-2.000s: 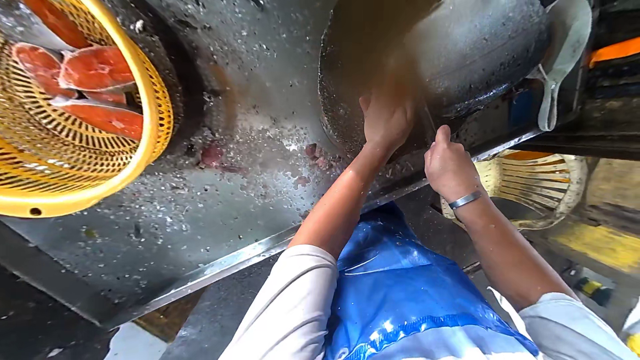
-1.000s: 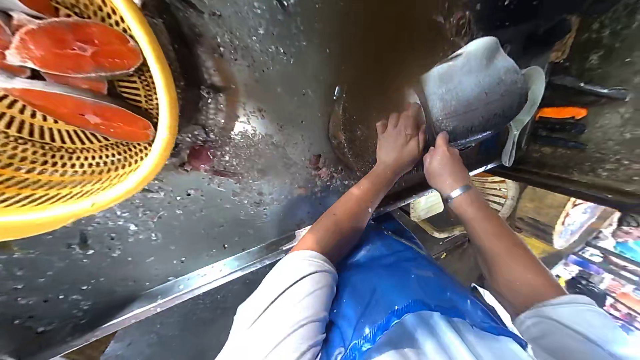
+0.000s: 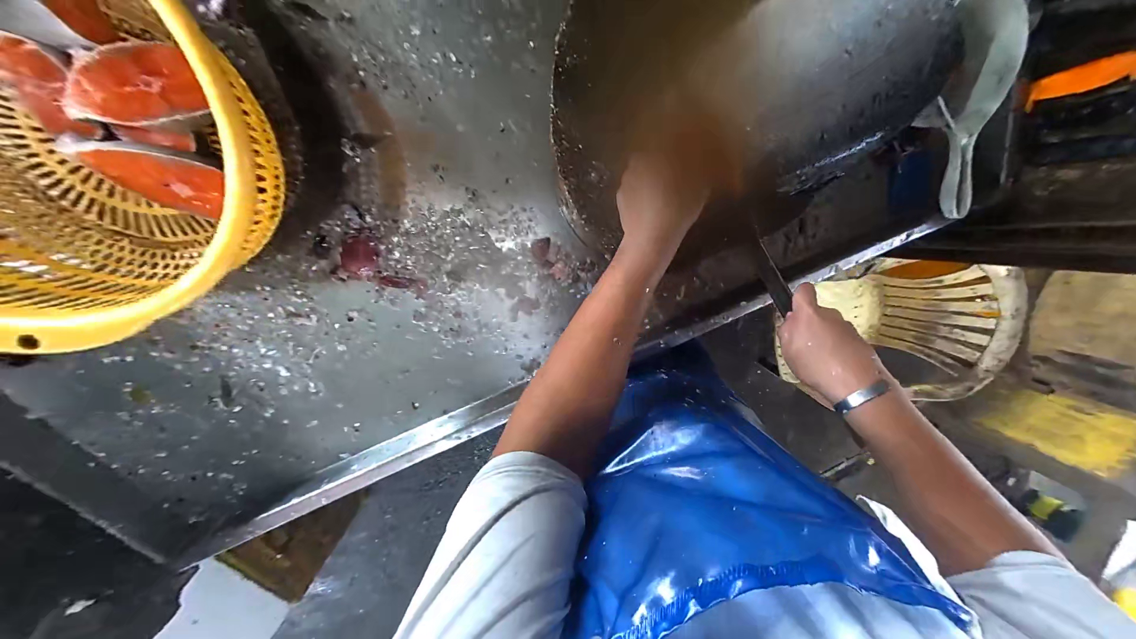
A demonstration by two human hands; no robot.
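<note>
My right hand [image 3: 825, 342] is closed around the handle of a knife [image 3: 770, 271], its blade pointing up and left toward a dark round cutting board [image 3: 590, 106]. Over that board is my left hand [image 3: 661, 191], its fingers blurred, so what they touch cannot be told. A large silvery fish [image 3: 852, 80] lies across the board's right part, its near end lost in the blur. Red-orange fish steaks [image 3: 138, 82] rest in a yellow plastic basket [image 3: 235, 177] at the upper left.
Scales and red scraps [image 3: 359, 256] litter the metal table [image 3: 355, 355], whose raised edge [image 3: 426, 453] runs before my blue apron. A pale scoop-like utensil [image 3: 958, 169] lies right of the fish. Beyond the edge stands a worn plastic chair [image 3: 932, 311]; an orange-handled thing [image 3: 1083, 78] is farther right.
My right hand has drawn away from my left one, and more of the knife shows. The view has shifted since one second ago.
</note>
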